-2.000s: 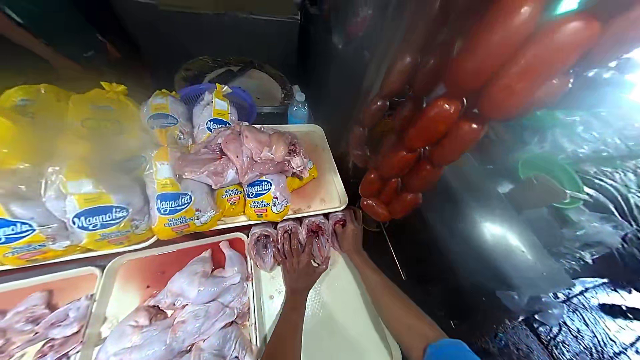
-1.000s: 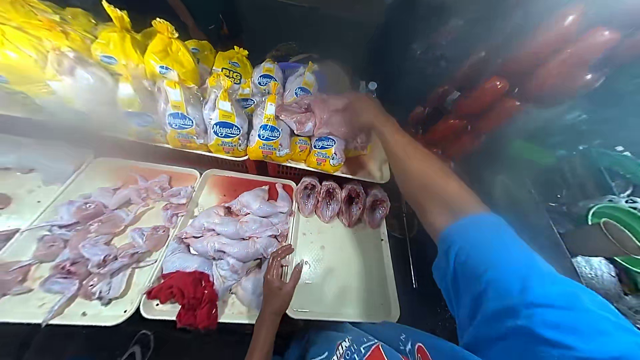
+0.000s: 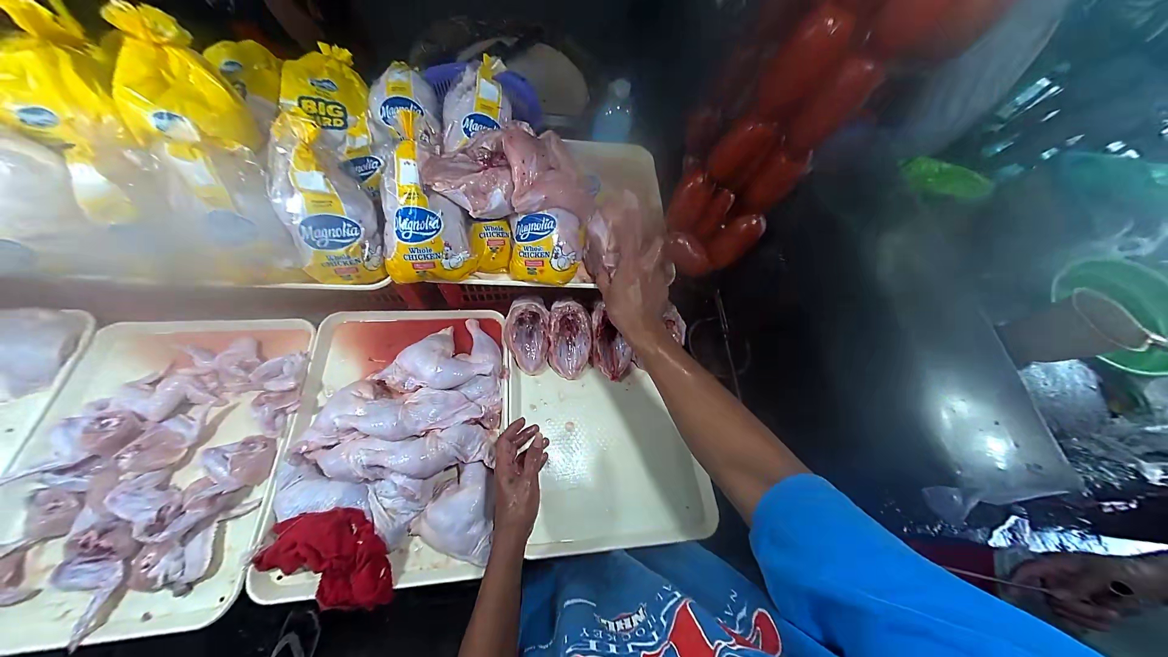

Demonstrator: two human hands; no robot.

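My right hand (image 3: 632, 290) reaches over the near edge of the back tray, at a piece of raw chicken (image 3: 625, 233) blurred by movement; its grip cannot be told. My left hand (image 3: 520, 456) hangs with parted fingers over the rim between two trays, holding nothing. Below my right hand, several chicken pieces with open cavities (image 3: 569, 339) stand in a row at the top of the right cream tray (image 3: 611, 484). Raw chicken leg quarters (image 3: 401, 452) fill the tray to the left. More raw chicken pieces (image 3: 511, 169) lie on the bagged chickens behind.
Bagged whole chickens (image 3: 333, 219) line the back. A red cloth (image 3: 333, 552) lies over the leg tray's front edge. Another tray at left holds small chicken cuts (image 3: 151, 456). Red sausages (image 3: 766, 137) hang at the upper right. A bottle (image 3: 616, 111) stands behind the back tray.
My right hand was on the cavity pieces two seconds ago, then at the raw chicken on the bags, and is now lower. My left hand has left the cavity pieces for the rim between the trays.
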